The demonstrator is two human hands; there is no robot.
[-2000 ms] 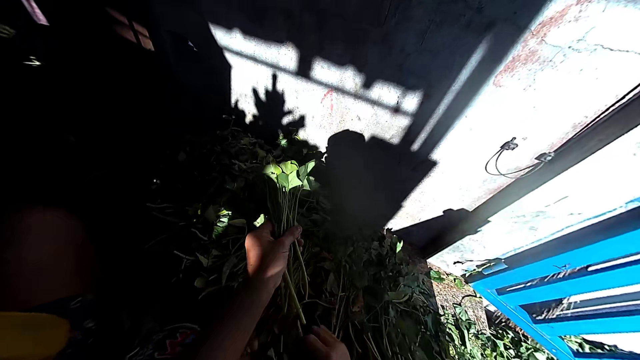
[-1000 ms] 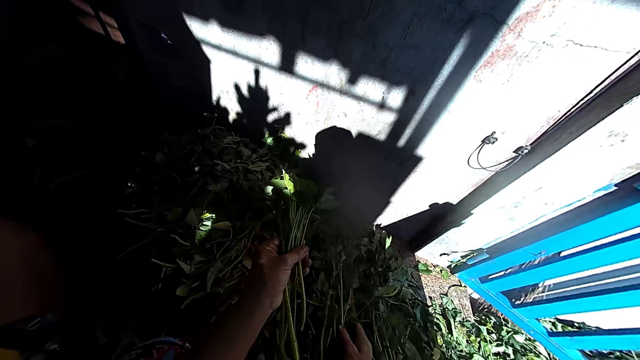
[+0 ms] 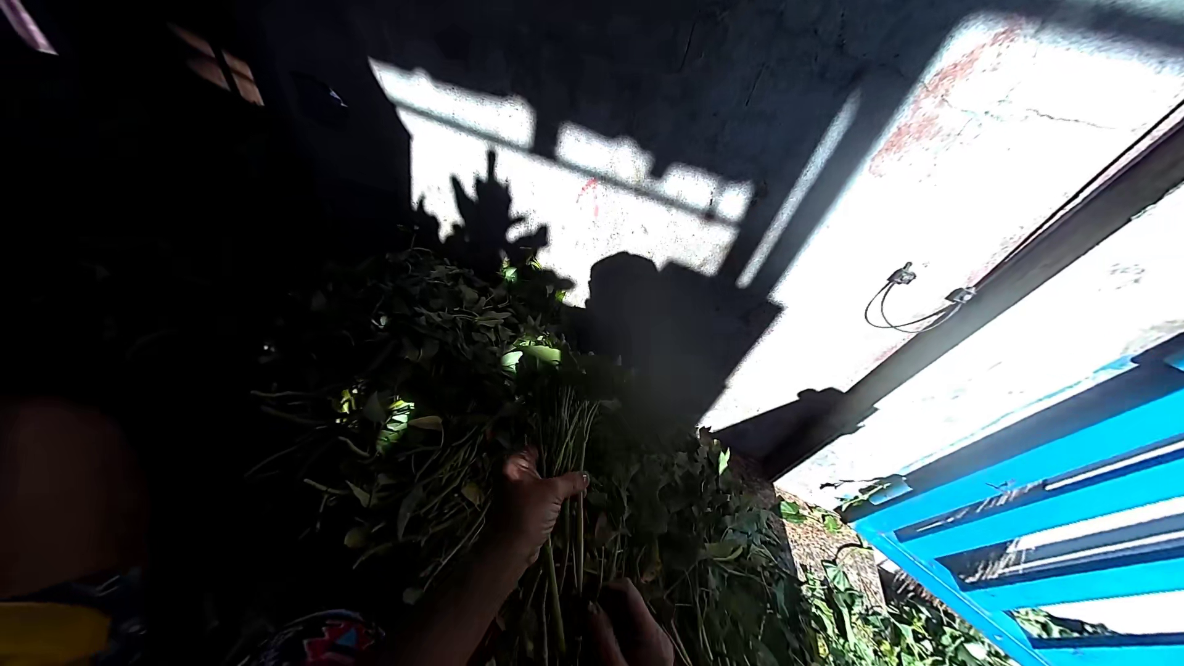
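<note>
My left hand [image 3: 536, 504] is closed around a bunch of long green leafy stems [image 3: 562, 430], its thumb lying across them. The bunch stands roughly upright, and its leaves at the top are mostly in shadow. Lower and to the right, my right hand [image 3: 631, 622] is by the lower stems at the bottom edge, its fingers bent; shade hides whether it grips any. Around both hands spreads a large heap of cut leafy greens [image 3: 453, 314], with many loose stems pointing to the left.
Behind the heap rises a plastered wall [image 3: 934, 185] with sunlit patches and shadows. A pipe or rail [image 3: 925, 342] with a looped wire [image 3: 888, 310] runs along it. At the right stands a blue slatted metal gate [image 3: 1064, 518], with sunlit plants [image 3: 860, 610] below. The left side is very dark.
The bunch's top leaves were brightly lit two seconds ago and are now mostly in shade. My left hand stays around the stems. My right hand has shifted a little beside the lower stems.
</note>
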